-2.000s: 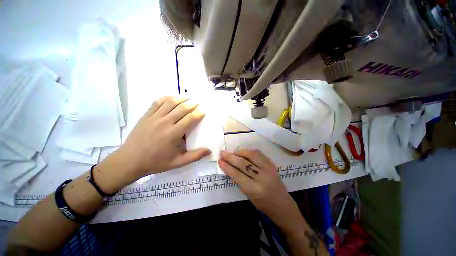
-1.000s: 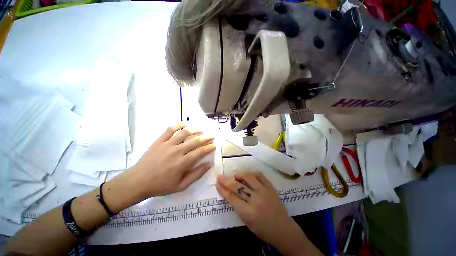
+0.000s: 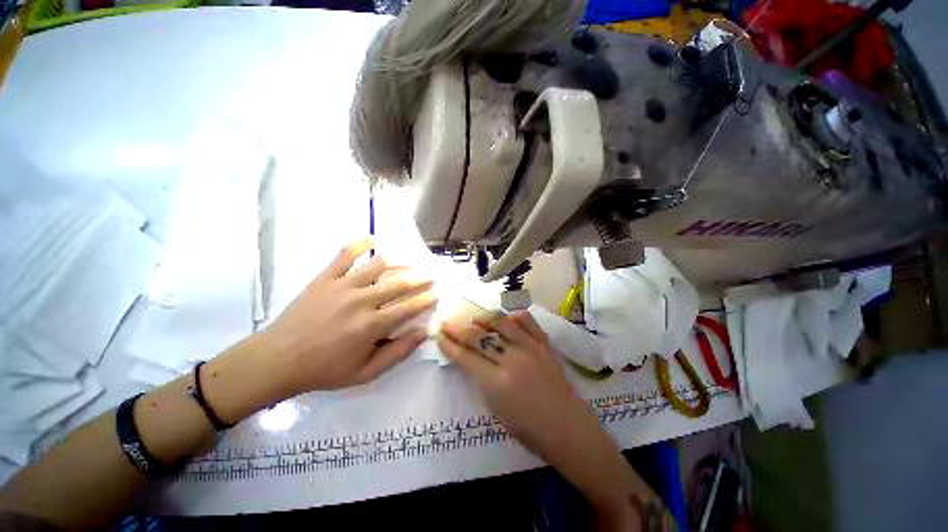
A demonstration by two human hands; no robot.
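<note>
A white fabric piece lies at the needle area, mostly hidden under my hands and washed out by the lamp. My left hand lies flat on it, fingers spread toward the needle. My right hand holds its near edge between thumb and fingers, just in front of the presser foot. The sewing machine head stands above; the needle is hidden in the glare. A white strip runs from the foot area rightward to a white fabric pile.
Stacks of white cut pieces lie left, more at far left. Yellow-handled scissors and red-handled scissors lie right, partly under cloth. White pieces hang at far right. A printed ruler runs along the front edge.
My right hand has moved up and closer to the needle and my left hand. The fabric between my hands shows less. The camera view has shifted, showing more of the machine's top.
</note>
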